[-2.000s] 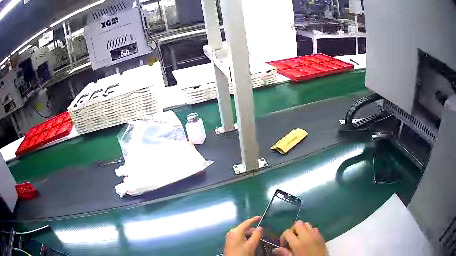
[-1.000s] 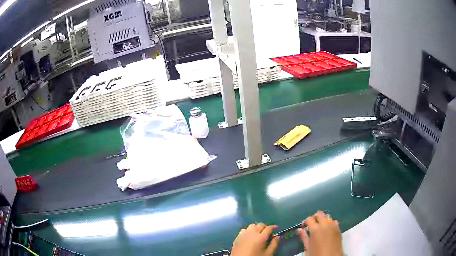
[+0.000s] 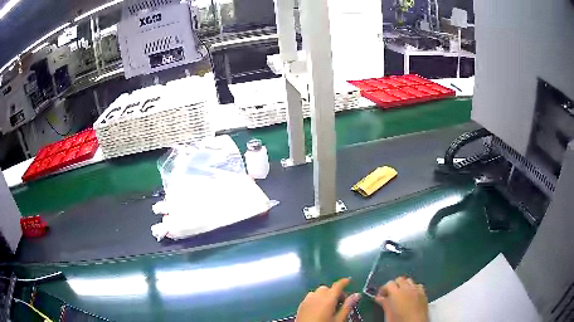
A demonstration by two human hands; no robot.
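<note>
A thin phone middle frame (image 3: pixel 372 277) stands out tilted over the green belt, its lower end at the fingers of my right hand (image 3: pixel 404 303). My right hand grips it near that end. My left hand (image 3: pixel 324 304) is just left of it, thumb and forefinger apart. A dark piece shows beside the left thumb at the bottom edge, and whether that hand holds it is unclear. Both hands are cut off by the bottom edge. Another dark frame (image 3: pixel 496 217) lies on the belt by the right machine.
A white sheet (image 3: pixel 488 295) lies right of my hands. A black cable chain (image 3: pixel 462 148) juts from the grey machine (image 3: pixel 510 75). On the dark strip are a plastic bag (image 3: pixel 211 195), a bottle (image 3: pixel 257 160), a yellow packet (image 3: pixel 376 181) and a metal post (image 3: pixel 324 126). White trays (image 3: pixel 157 122) stand behind.
The frame that lay alone on the belt is gone from that spot, and one is now at my right hand. The cable chain has come out leftward, and another frame shows by the machine.
</note>
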